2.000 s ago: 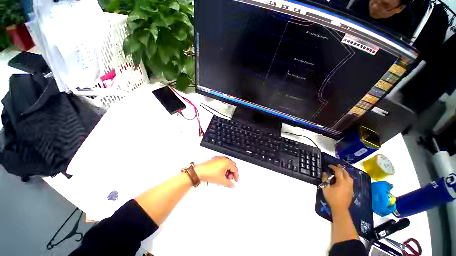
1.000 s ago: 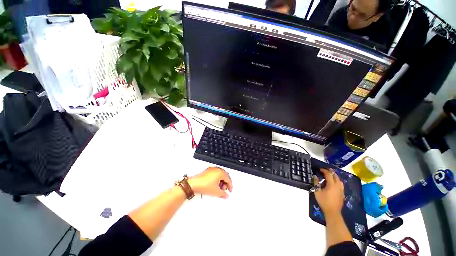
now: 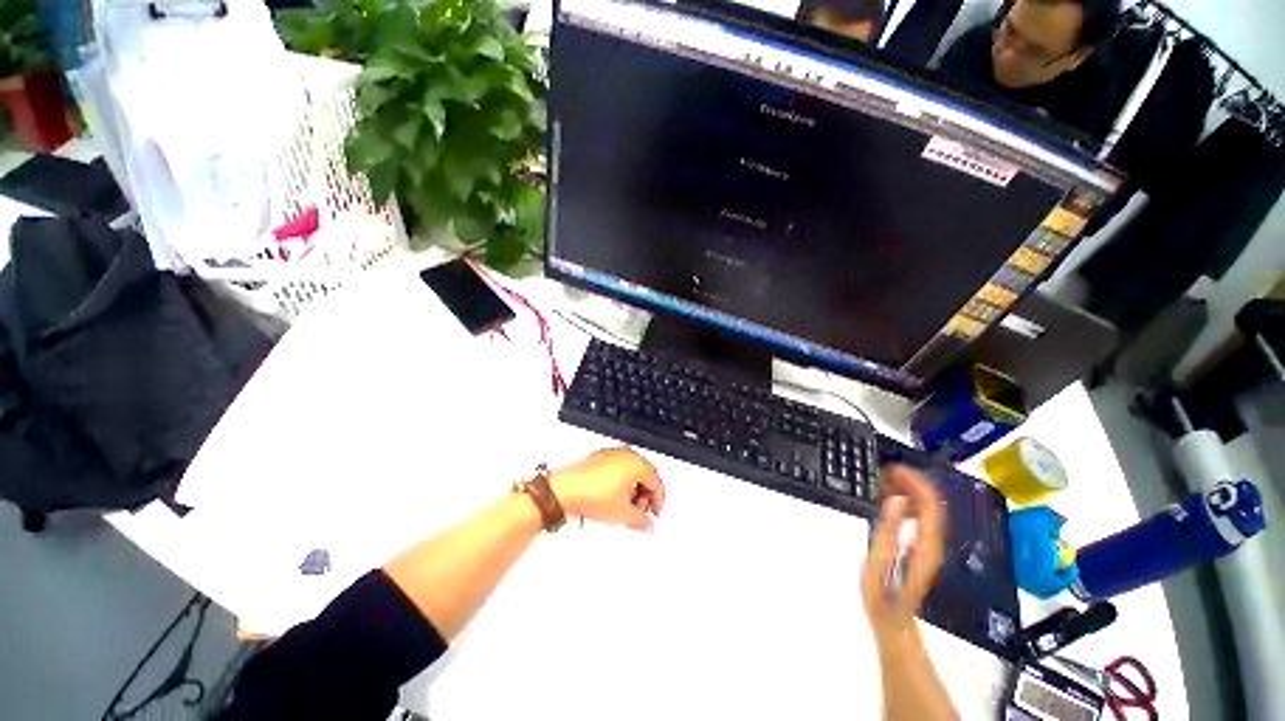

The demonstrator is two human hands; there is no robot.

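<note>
My left hand [image 3: 615,487] rests on the white desk in front of the keyboard, fingers curled, with a brown bracelet at the wrist. Whether something lies under its fingers cannot be told. My right hand [image 3: 903,547] is raised at the left edge of the black mouse pad [image 3: 972,563], blurred, and holds a slim silver pen [image 3: 902,552]. The monitor [image 3: 803,197] shows a black screen with faint text lines and an icon column at right. The black keyboard [image 3: 726,423] lies below it. White paper on the white desk is washed out.
Smartphone [image 3: 468,296] with red cable, plant [image 3: 437,120], white basket [image 3: 327,183] and dark cloth [image 3: 113,366] at left. Yellow roll [image 3: 1025,471], blue object [image 3: 1041,552], blue bottle [image 3: 1170,541], red-handled scissors [image 3: 1132,690] and calculator [image 3: 1051,697] at right. A person [image 3: 1022,57] is behind the monitor.
My right hand has left the mouse area and moved left and toward me with the pen. The screen's pattern lines have gone, leaving text lines. My left hand stays on the desk.
</note>
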